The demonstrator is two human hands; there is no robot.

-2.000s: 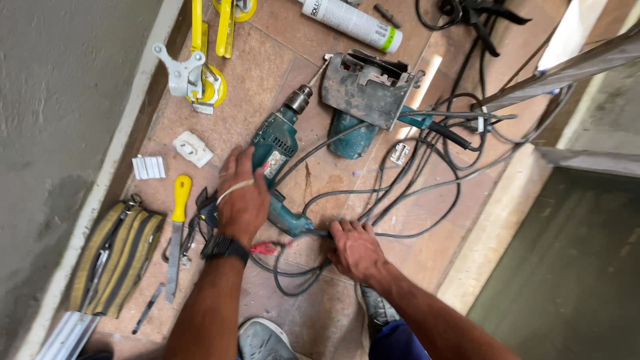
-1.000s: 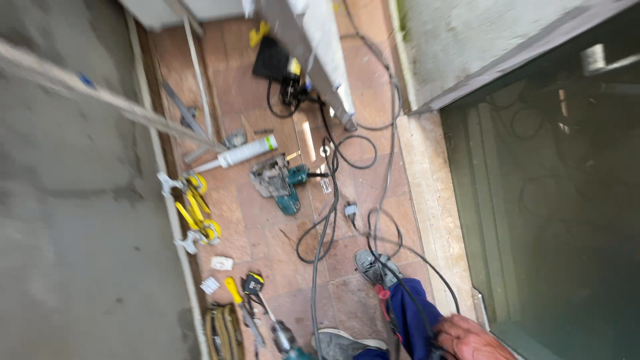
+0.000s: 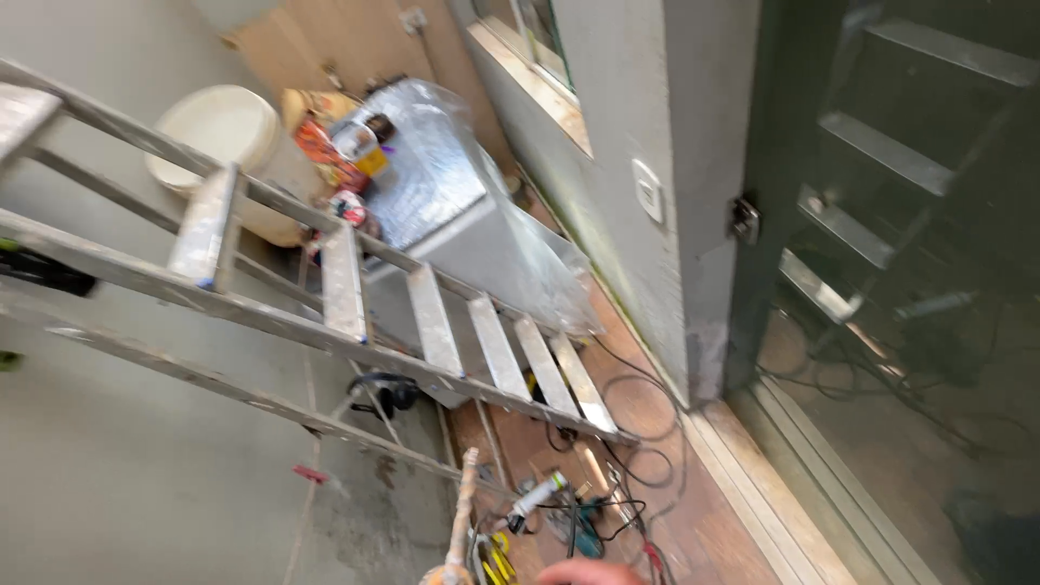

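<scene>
Part of one hand (image 3: 591, 572) shows blurred at the bottom edge; which hand it is and what it holds I cannot tell. Just above it on the tiled floor are a teal power tool (image 3: 588, 528) and black cables (image 3: 573, 512). A white sealant cartridge (image 3: 538, 497) lies up and left of the tool. Yellow-framed suction lifters (image 3: 497, 561) are at the bottom, left of the hand. A whitish-brown stick-like thing (image 3: 465, 508) stands out near them. The rest of my hands is out of view.
An aluminium stepladder (image 3: 349, 341) crosses the left and centre. Behind it stand a white bucket (image 3: 213, 134) and a plastic-covered box (image 3: 439, 179) with packets on top. A grey wall with a switch plate (image 3: 647, 191) meets a dark glass door (image 3: 894, 268) at right. Ear defenders (image 3: 394, 396) hang by the ladder.
Two seconds ago both hands were at a teal drill on the floor; now only part of one hand shows at the bottom edge. The view has swung up to the ladder and walls.
</scene>
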